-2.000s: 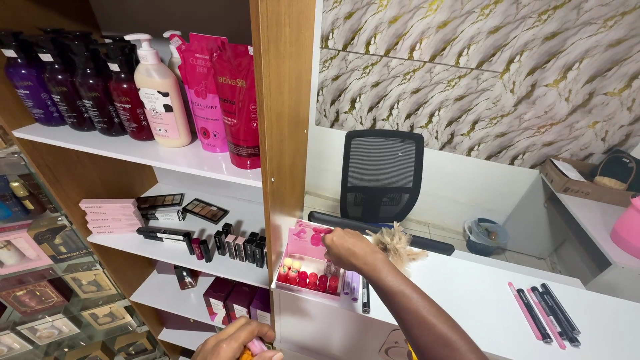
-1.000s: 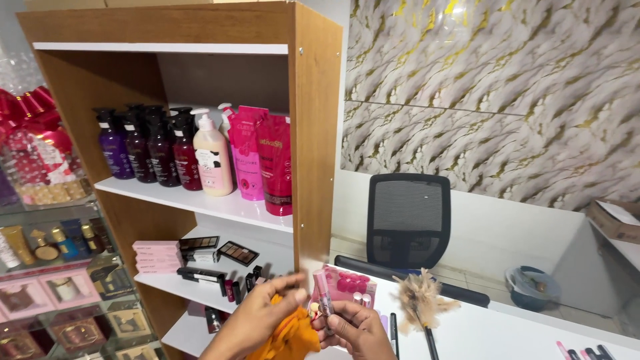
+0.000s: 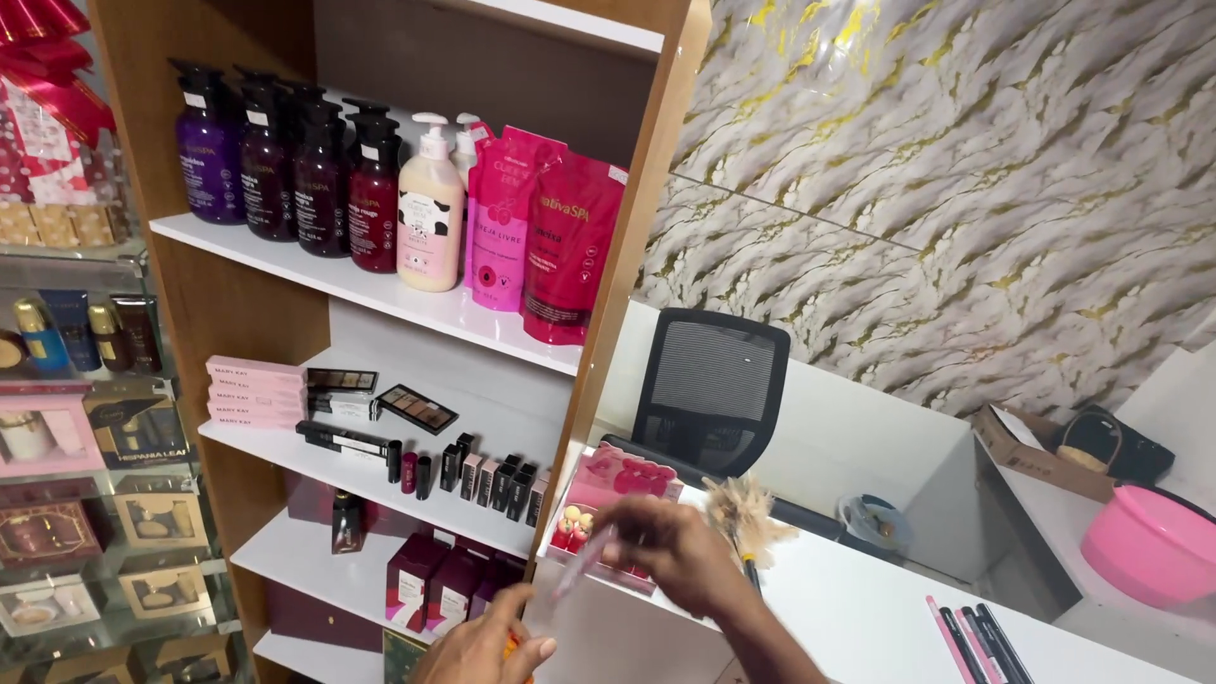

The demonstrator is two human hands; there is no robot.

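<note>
My right hand (image 3: 670, 551) has its fingers on a small pink tube (image 3: 581, 562), blurred, in front of a display box of lip products (image 3: 622, 475). Red tubes with pale and red caps (image 3: 570, 530) stand in that box, partly behind my hand. Lower and to the left, my left hand (image 3: 489, 641) has a bit of orange cloth (image 3: 518, 654) in it, mostly hidden by the fingers. A feather duster (image 3: 746, 522) lies on the white counter (image 3: 836, 608) just right of my right hand.
A wooden shelf unit (image 3: 617, 313) holds pump bottles (image 3: 356, 190), pouches (image 3: 570, 247), pink boxes (image 3: 256, 389) and makeup. Several pencils (image 3: 978, 641) lie on the counter. Behind it are an office chair (image 3: 717, 389) and a pink basin (image 3: 1149, 541). Glass shelves with boxed sets (image 3: 47, 532) stand at left.
My left hand has moved down, away from the pink tube, and the orange cloth shows less. A second before, both hands were close together around the tube.
</note>
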